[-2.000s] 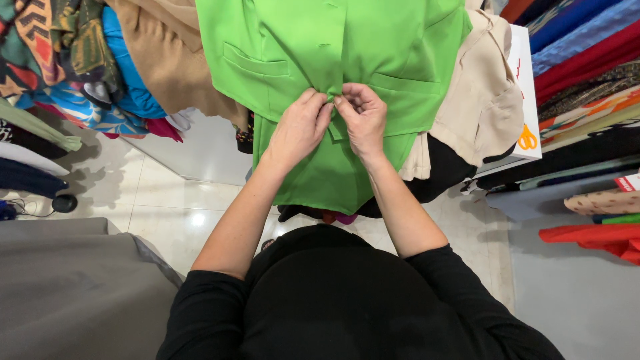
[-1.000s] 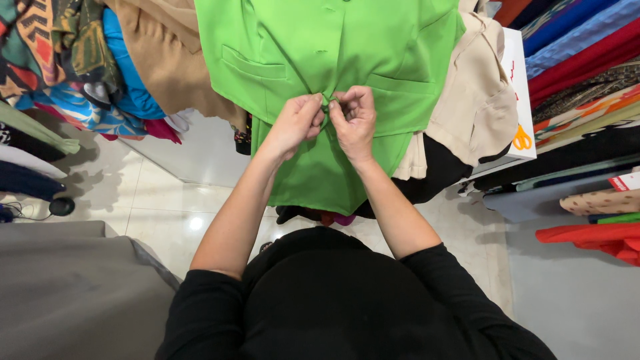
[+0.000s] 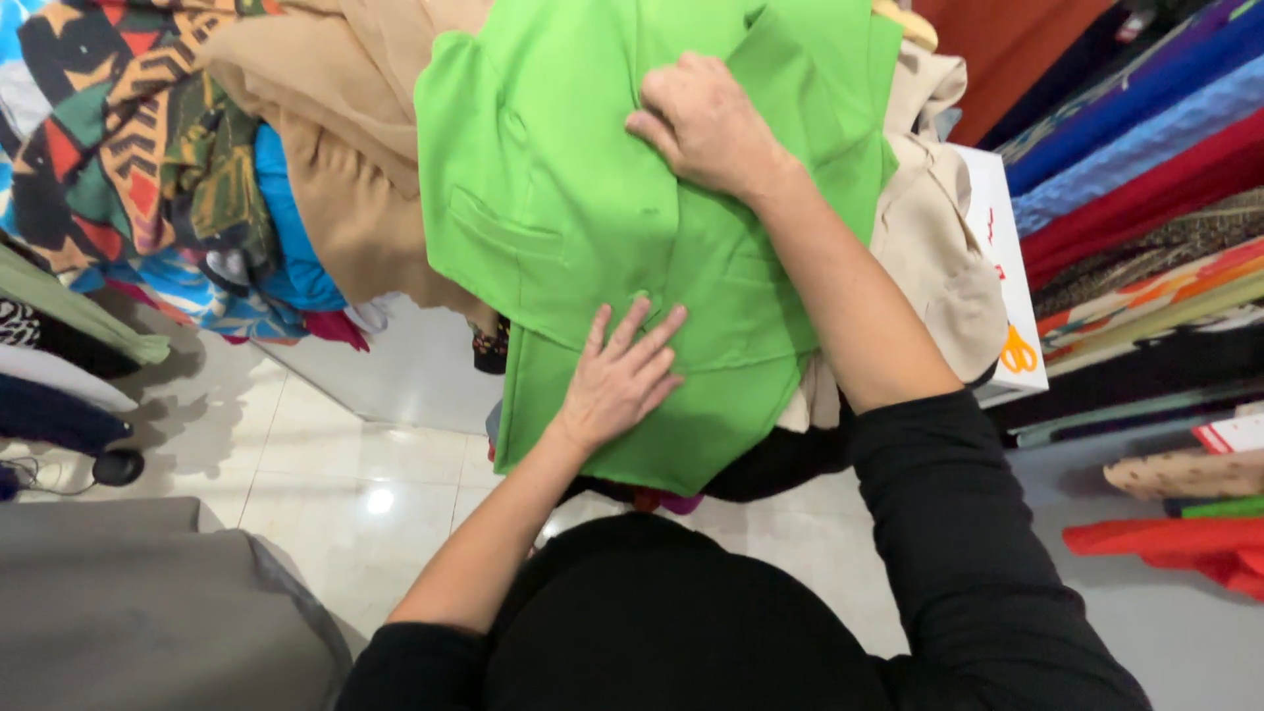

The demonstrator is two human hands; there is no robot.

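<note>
A bright green sleeveless vest (image 3: 583, 168) with welt pockets and a buttoned front lies spread before me, over another piece of green fabric (image 3: 553, 405). My left hand (image 3: 622, 375) rests flat on the vest's lower front, fingers apart, fingertips beside the lowest button. Higher up, my right hand (image 3: 706, 123) is curled on the front edge of the vest; its fingertips are partly hidden, and whether they pinch the cloth I cannot tell.
Tan fabric (image 3: 365, 178) and patterned cloth (image 3: 138, 148) are heaped at the left. Beige cloth (image 3: 938, 247) lies right of the vest, beside a white box (image 3: 992, 217) with orange-handled scissors (image 3: 1017, 351). Rolled fabrics (image 3: 1136, 168) line the right side. Grey cloth (image 3: 148, 592) covers something lower left.
Both hands were together at the vest's lower button. They have come apart: the right hand has moved up the front, and the left hand has opened flat near the lowest button.
</note>
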